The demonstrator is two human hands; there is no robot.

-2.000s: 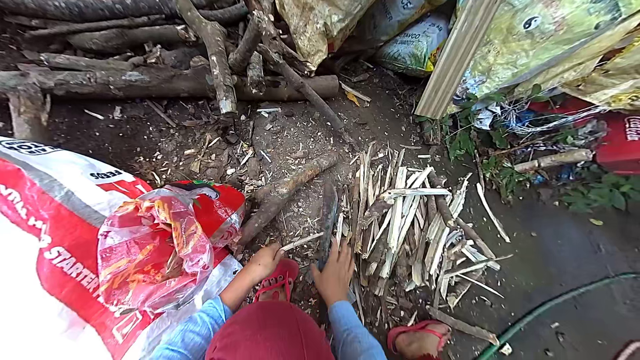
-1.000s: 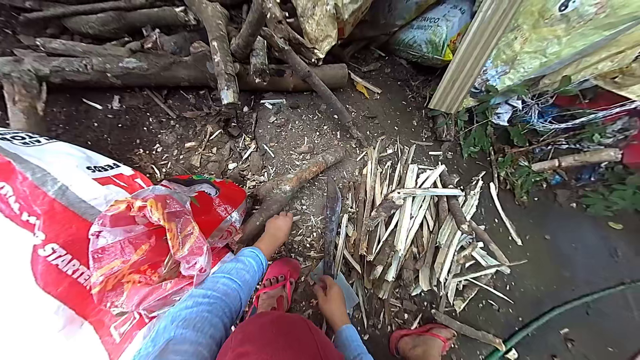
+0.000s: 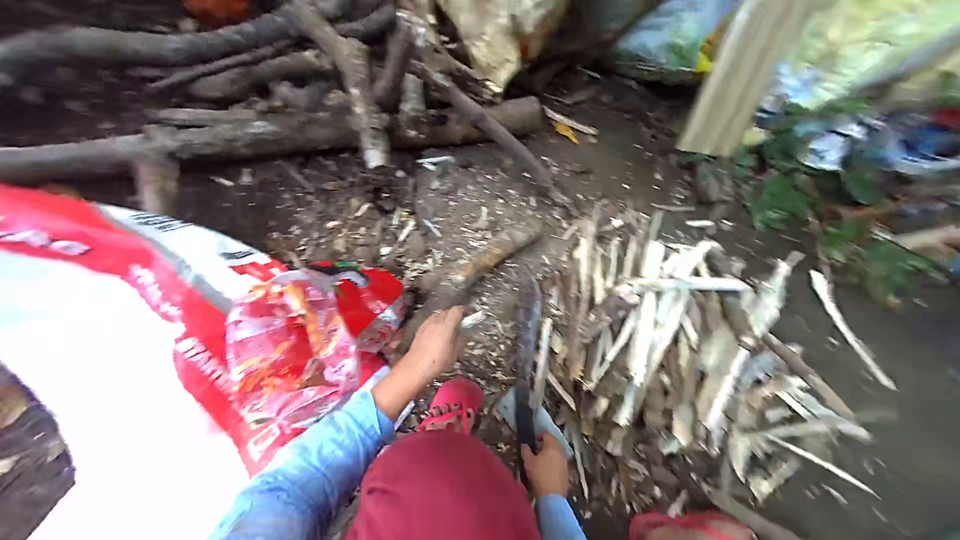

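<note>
My left hand (image 3: 439, 341) is closed around the lower part of a short, thick branch (image 3: 487, 259) that slants up and right over the soil; blur hides the exact finger contact. Low in the view, my right hand (image 3: 547, 465) grips the dark handle of a machete (image 3: 528, 330), whose long dark blade points away from me. A thin split stick (image 3: 541, 360) lies along the blade's right side. Right of it spreads a pile of split wood sticks (image 3: 660, 322).
Logs and branches (image 3: 262, 139) lie across the back left. A red and white sack (image 3: 202, 330) with a crumpled clear-and-red plastic bag (image 3: 292, 345) is at left. A wooden board (image 3: 731, 82) leans at the back right, near leafy plants (image 3: 787, 195). My pink sandal (image 3: 456, 401) is between my arms.
Two seconds ago my left hand held a thin light stick near the blade; it has since moved left and forward to the branch. My right hand has moved back to the machete's handle.
</note>
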